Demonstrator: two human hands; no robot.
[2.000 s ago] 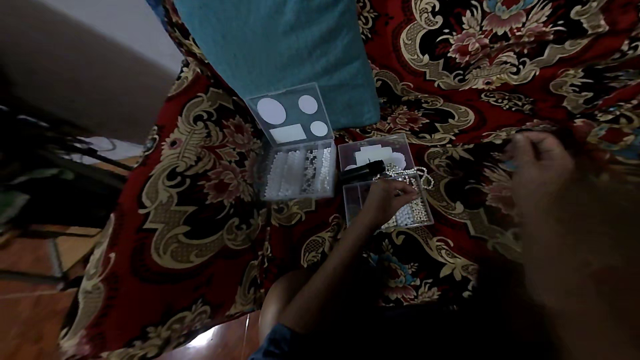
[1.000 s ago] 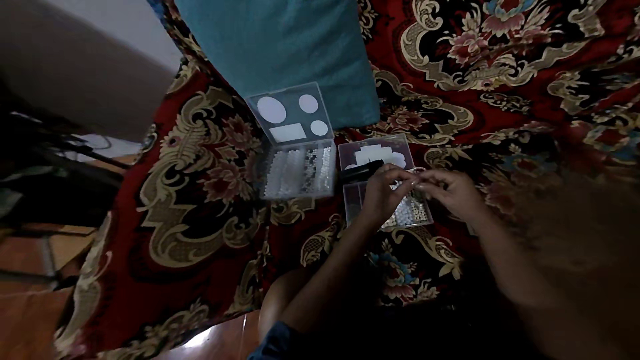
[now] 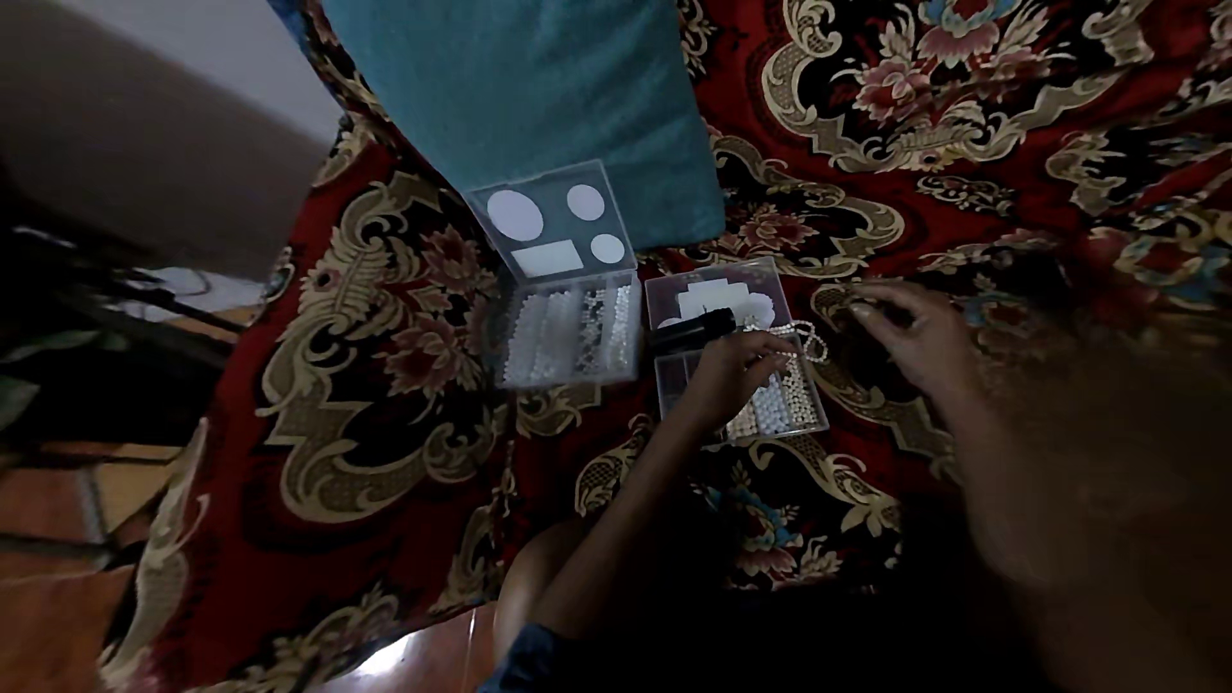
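Note:
My left hand is over the right-hand plastic bead box, with its fingertips pinched near a strand of pale beads. Whether the strand is between those fingers is hard to tell. Off to the right of the box, my right hand is raised with thumb and forefinger close together; anything thin between them is too small to see. White and cream beads fill compartments of the box, partly hidden by my left hand. Across its lid lies a black cylindrical object.
Another clear plastic box, its lid raised, holds rows of white and clear beads left of my left hand. Behind it stands a teal cushion. Both boxes rest on a red and black floral cloth. Tiled floor shows below.
My right hand has moved away to the right from my left hand, which it met above the box one second ago. My left hand has stayed over the box.

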